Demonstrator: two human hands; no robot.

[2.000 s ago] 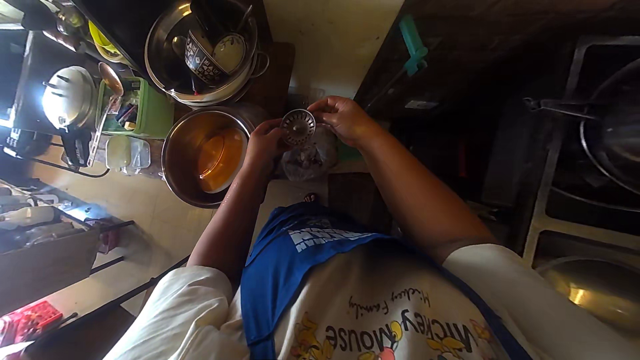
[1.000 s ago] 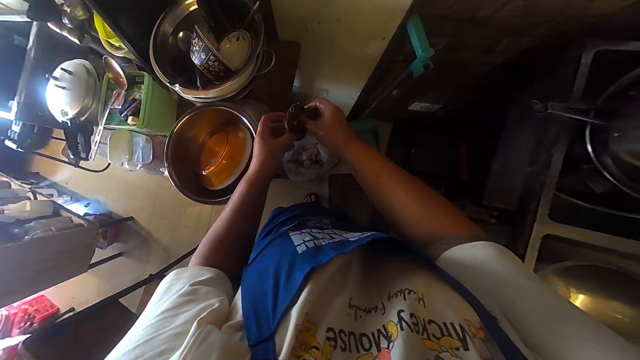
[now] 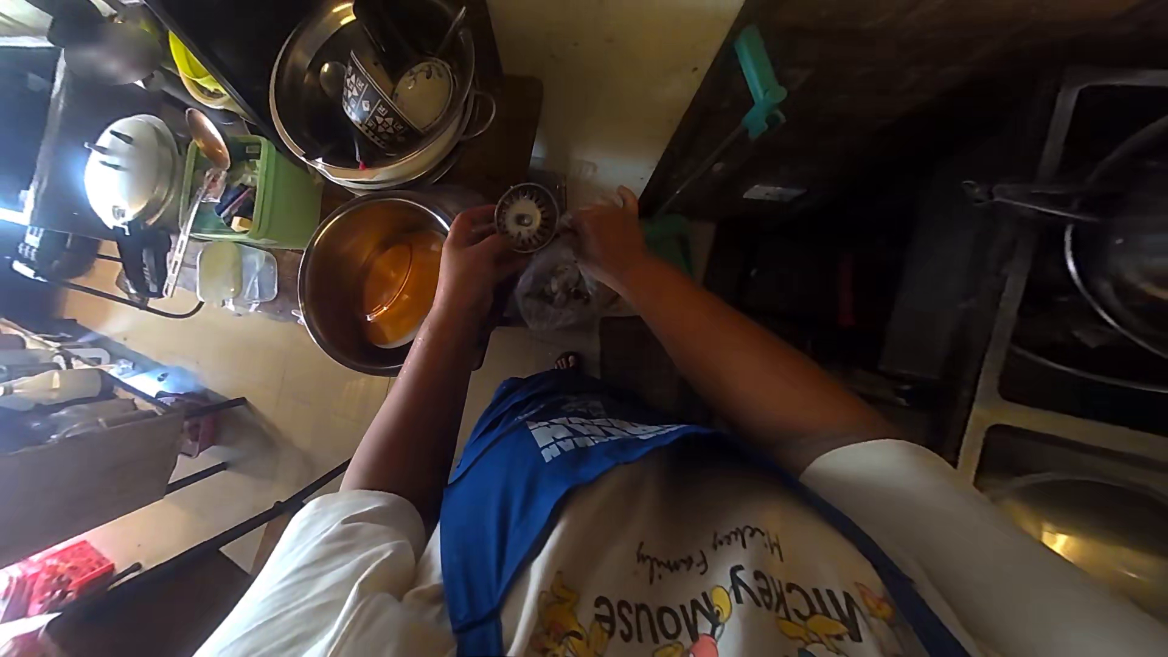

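Observation:
My left hand [image 3: 474, 255] holds a small round metal strainer [image 3: 526, 218], which looks like a sink basket, by its left edge, its slotted round face toward me. Just right of it is my right hand [image 3: 610, 235], with one finger raised; whether it grips anything cannot be told. Under both hands lies a clear plastic bag [image 3: 561, 290] with dark contents that are hard to make out. A large steel pot [image 3: 319, 306] stands left of my left hand, with an orange-brown bottom or liquid inside.
Upper left, a steel basin [image 3: 285, 91] holds a patterned bowl [image 3: 374, 114] and utensils. Beside it are a green plastic basket [image 3: 290, 201], a ladle [image 3: 208, 139] and a lidded clear container [image 3: 239, 274]. A stove [image 3: 995, 365] with a pan is at right. A green-handled tool [image 3: 759, 82] lies upper right.
The strainer has turned from a dark, edge-on look a second ago to show its round face. My right hand has moved slightly right, off the strainer's top edge.

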